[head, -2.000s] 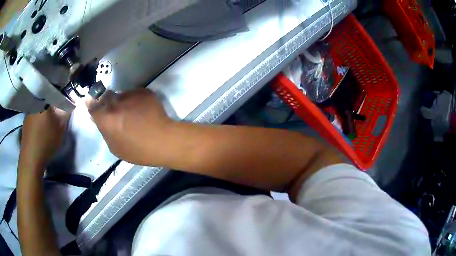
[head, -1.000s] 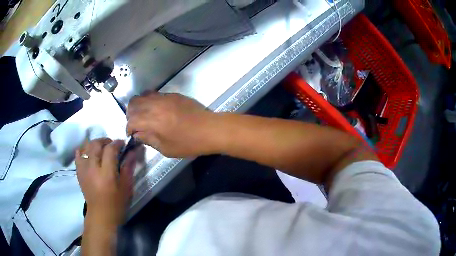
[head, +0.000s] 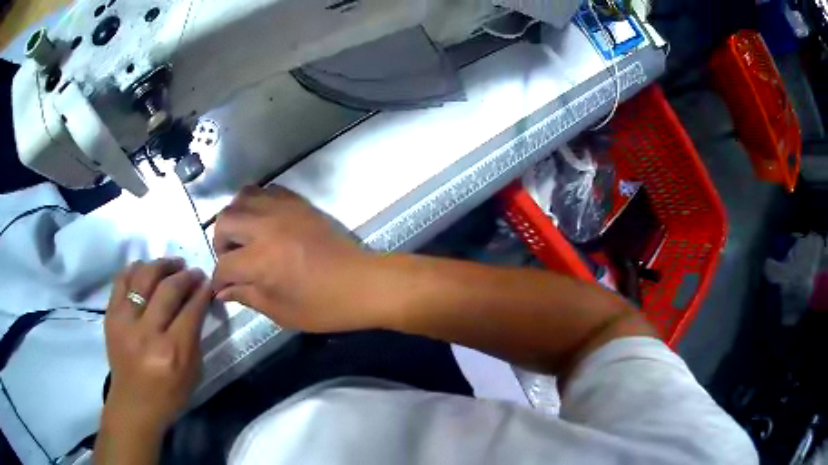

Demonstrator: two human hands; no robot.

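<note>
White cloth (head: 150, 227) with dark edges lies under the head of the white sewing machine (head: 68, 100) and spreads to the left. The presser foot area (head: 168, 163) is beside a bright lamp spot. My right hand (head: 286, 259) pinches the dark-lined right edge of the cloth, in front of the needle area. My left hand (head: 156, 341), with a ring, is close beside it, fingers curled on the same edge. The fingertips nearly meet and partly hide the edge. Dark cloth (head: 363, 363) hangs in front of the table.
A ruler strip (head: 508, 159) runs along the table's front edge. A grey fan-shaped piece (head: 390, 73) lies under the machine arm. A red-orange basket (head: 699, 218) with plastic bags stands at right, another red-orange plastic item (head: 758, 109) beyond. A blue-and-white item (head: 617, 32) is at the table's far end.
Both hands came back from the needle area toward the table's front edge with the cloth edge. Since one second ago they have drawn closer together; the cloth edge between them lies straighter.
</note>
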